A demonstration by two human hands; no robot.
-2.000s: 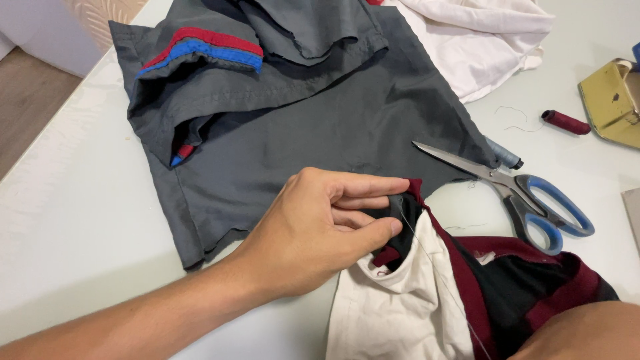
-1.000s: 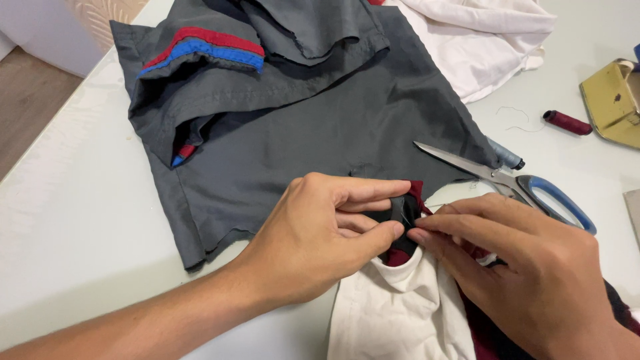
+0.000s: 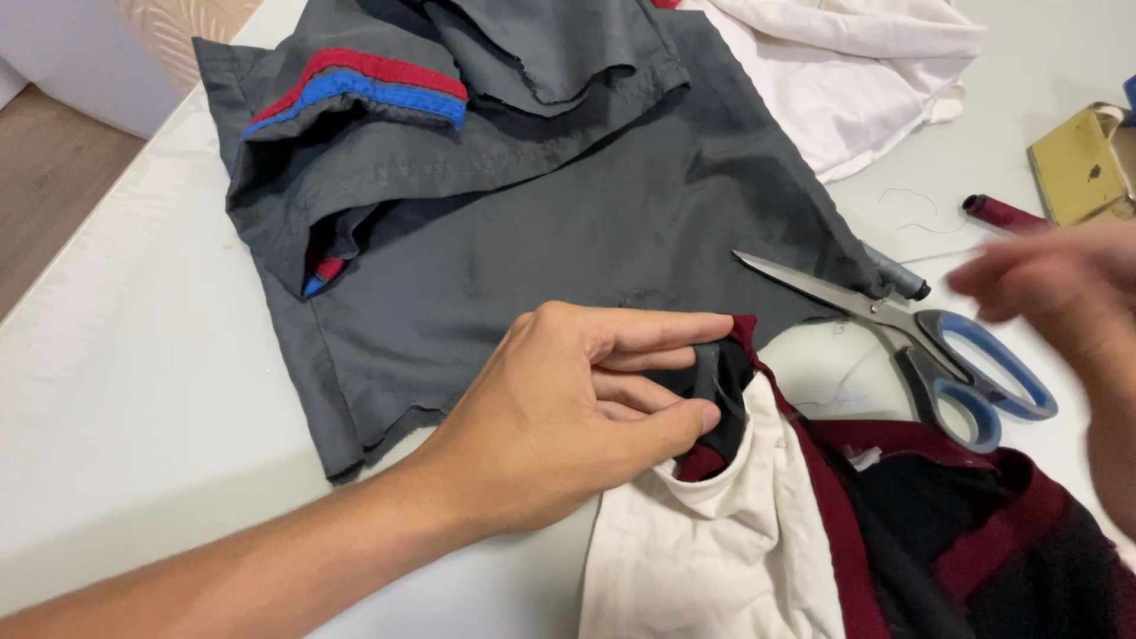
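Observation:
My left hand (image 3: pixel 595 408) pinches the edge of a black and maroon garment (image 3: pixel 1003 524) between its fingers and thumb. Off-white cloth (image 3: pixel 701 550) hangs below those fingers, its curved edge beside the black fabric. A pale thread shows faintly near the pinched edge. My right hand (image 3: pixel 1065 284), blurred, is raised at the right edge, to the right of the scissors; whether it holds a needle cannot be seen. The scissors (image 3: pixel 879 311) with blue and black handles lie with their blades over a dark grey garment (image 3: pixel 550 248).
A grey-blue thread spool (image 3: pixel 896 273) lies by the scissors, a maroon spool (image 3: pixel 1003 215) farther right. A yellow box-like object (image 3: pixel 1074 169) stands at the right, white cloth (image 3: pixel 843 80) lies at the back. Loose threads lie on the white table (image 3: pixel 115 399).
My right hand came in to the garment edge beside my left fingers, then moved away to the right. My left hand has stayed in place on the cloth.

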